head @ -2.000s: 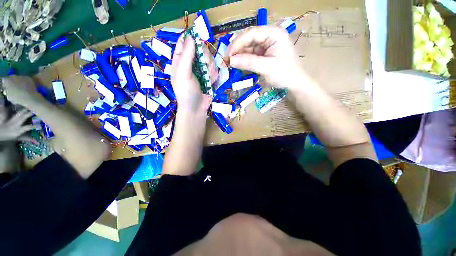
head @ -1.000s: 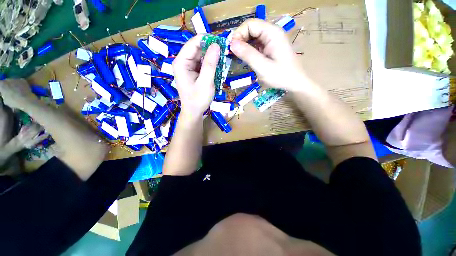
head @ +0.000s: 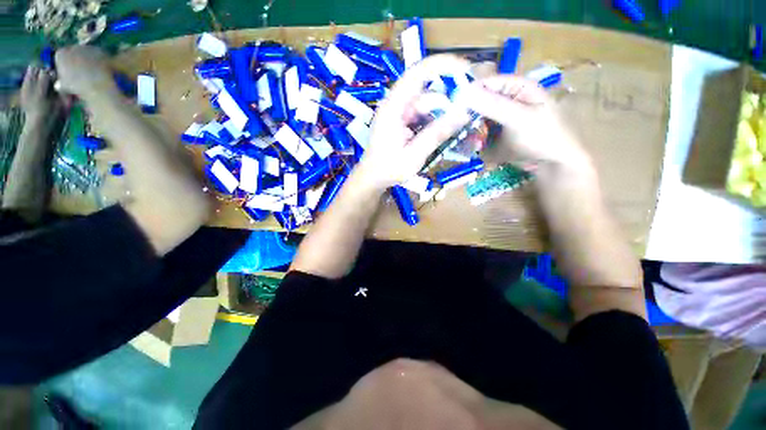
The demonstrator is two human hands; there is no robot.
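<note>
My left hand [head: 407, 134] and my right hand [head: 525, 117] are close together over the right part of the heap of blue battery packs [head: 294, 143]. Both hands are blurred. My left hand is closed on a circuit board panel [head: 454, 141], seen as a thin dark strip below the fingers, nearly edge-on. The fingertips of my right hand meet the left thumb at the panel's upper part; what they pinch is too blurred to tell. Spare PCB panels [head: 497, 182] lie on the cardboard below my right hand.
A brown cardboard sheet [head: 617, 143] lies under the heap. At right are a white sheet [head: 684, 210] and a carton with yellow pieces [head: 750, 147]. Another person's arms [head: 143, 159] reach over the bench at left. Open cartons [head: 191, 323] stand below the bench.
The view has shifted, so the bench things appear further right. My hands have come together at the panel, which has turned from showing its green face to nearly edge-on.
</note>
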